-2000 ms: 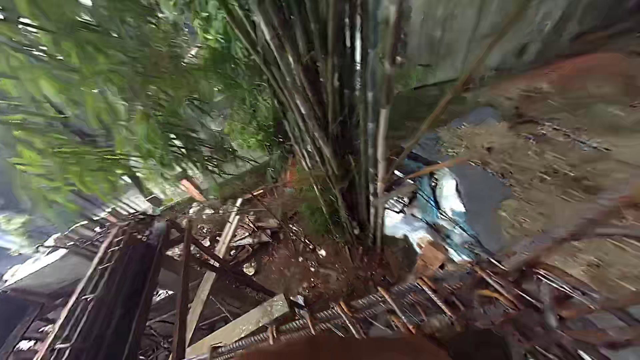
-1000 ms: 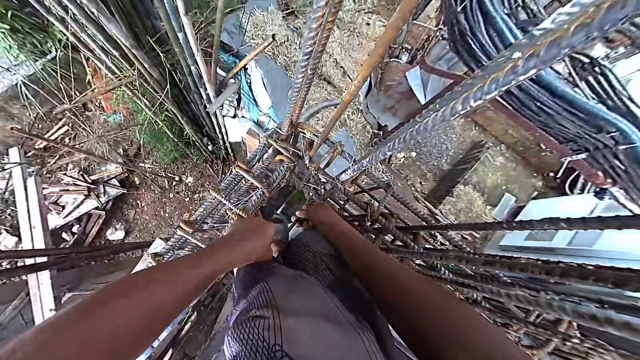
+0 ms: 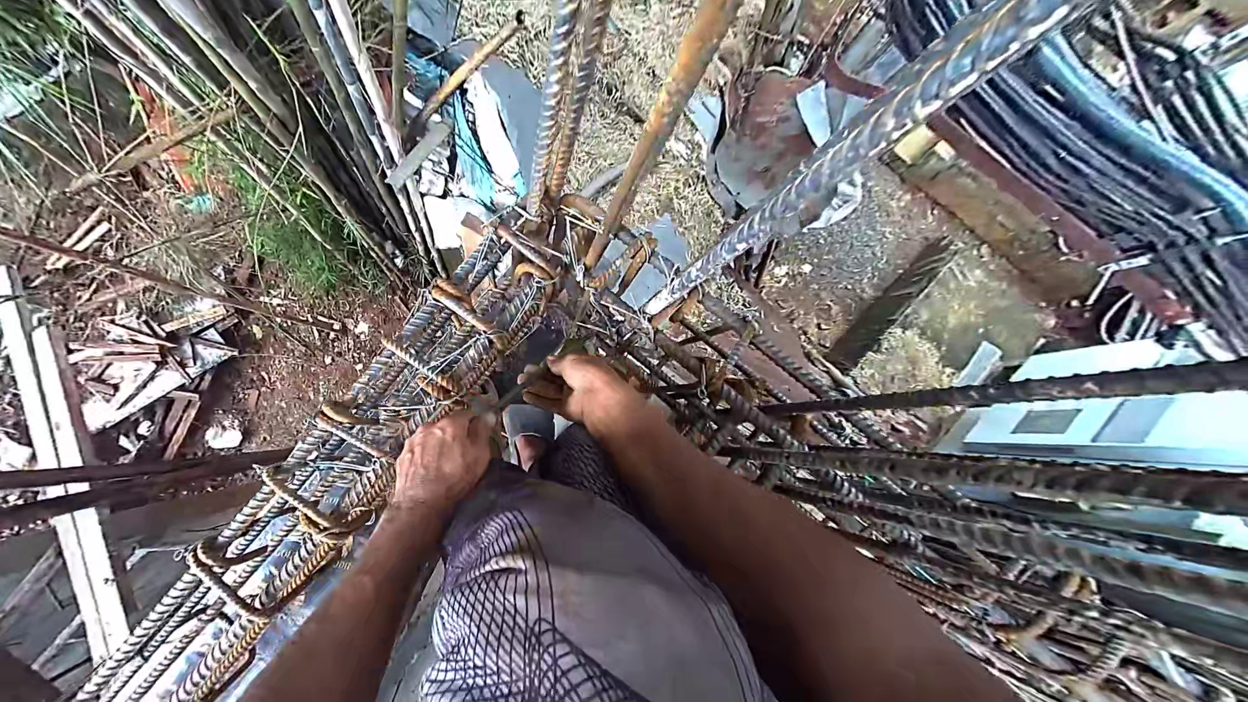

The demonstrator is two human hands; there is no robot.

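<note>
Low in front of my body, my left hand is curled at the inner side of a rebar cage with rusty stirrups. My right hand is closed around something thin and dark, close to my left hand; the object is too small to name. Between the hands a dark gap shows, with my foot below. What my left fingers hold is hidden. Beyond the hands, bars and stirrups cross at a corner joint. My patterned shorts fill the lower middle.
Upright ribbed bars rise past the joint, and long rebars run off right. Bamboo stems stand upper left, above scrap wood. Bundled black pipes lie upper right. A white board is at the left.
The view has swung down from the bamboo to the rebar joint since the oldest frame. Over the last second both hands have stayed low by the joint.
</note>
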